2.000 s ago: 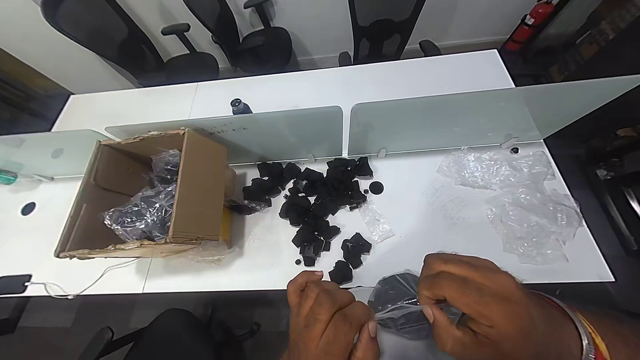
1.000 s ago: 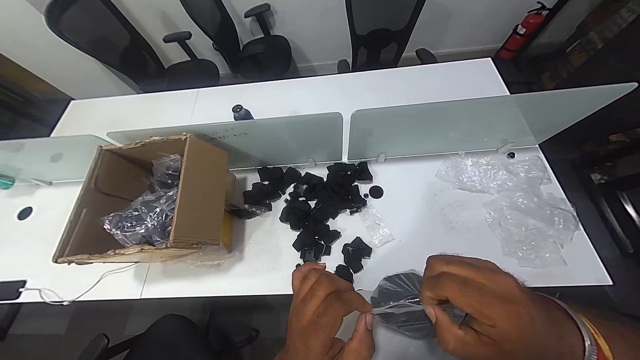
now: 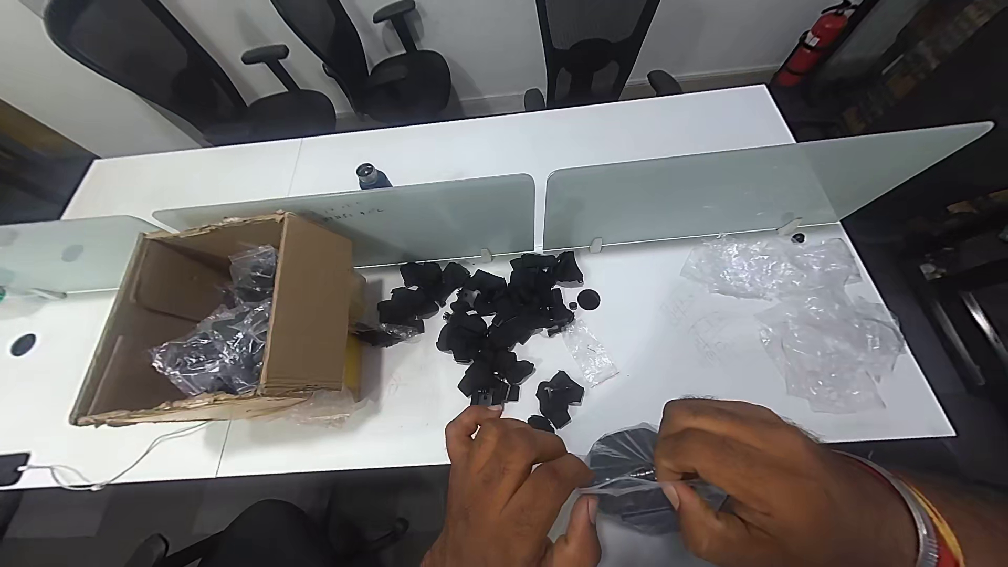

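Both hands pinch the top edge of a clear plastic bag (image 3: 622,482) at the near edge of the desk, with dark items inside it. My left hand (image 3: 512,488) grips the bag's left part between thumb and finger. On the right part my right hand (image 3: 732,472) closes, its wrist wearing a metal bangle and coloured threads. Beyond them, many small black plastic parts (image 3: 504,315) lie in a loose heap, and a smaller cluster (image 3: 560,398) sits nearer my left hand. What the bagged items are exactly cannot be told.
An open cardboard box (image 3: 315,307) holding plastic-wrapped dark items lies at the left. Crumpled clear bags (image 3: 827,331) spread over the right end of the desk, and a small clear bag (image 3: 591,354) lies near the heap. Frosted glass dividers (image 3: 677,197) cross the desk. A white cable (image 3: 134,465) lies front left.
My left hand has shifted its fingers along the bag's edge. My right hand keeps its hold on the bag.
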